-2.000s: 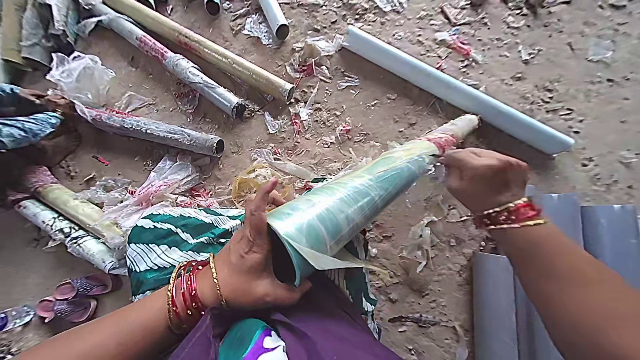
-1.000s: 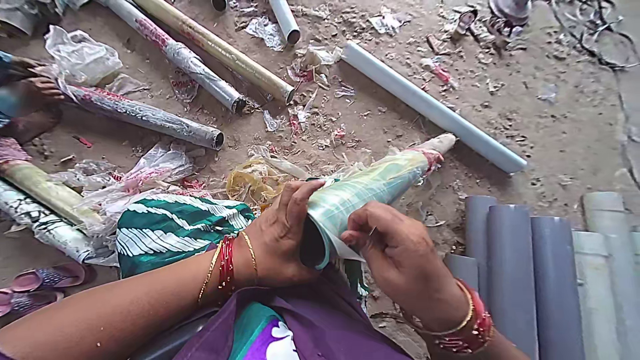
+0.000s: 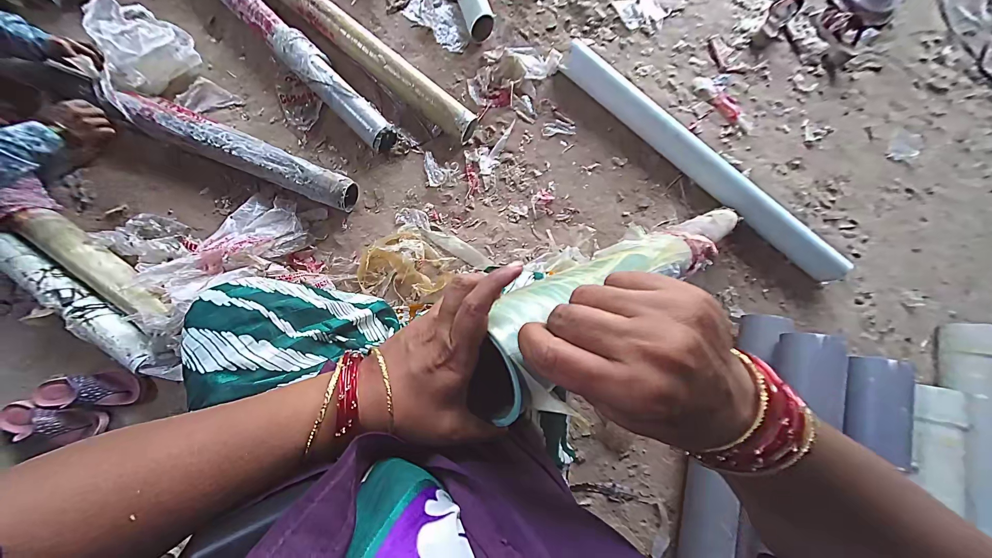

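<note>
A pale green plastic pipe (image 3: 535, 302), wrapped in clear and yellowish film, slants away from my lap with its hollow end towards me. My left hand (image 3: 457, 356) grips the rim of that near end, thumb below and fingers above. My right hand (image 3: 635, 349) is closed in a fist against the upper right side of the pipe, by the near end; what its fingers pinch is hidden, though loose film (image 3: 542, 391) hangs just under it. The pipe's far end carries torn pinkish wrap and a whitish tip (image 3: 713, 223), close to a light blue pipe (image 3: 697, 155) on the ground.
Several wrapped pipes (image 3: 248, 151) lie at upper left, where another person's hands (image 3: 85, 124) hold one. Grey pipes (image 3: 814, 380) and pale green ones (image 3: 942, 434) lie at lower right. Film scraps (image 3: 232, 240) litter the soil. Pink sandals (image 3: 85, 390) are at far left.
My right hand was near the pipe's far end two seconds ago and has come back to its near end. My left hand has kept its hold on the rim.
</note>
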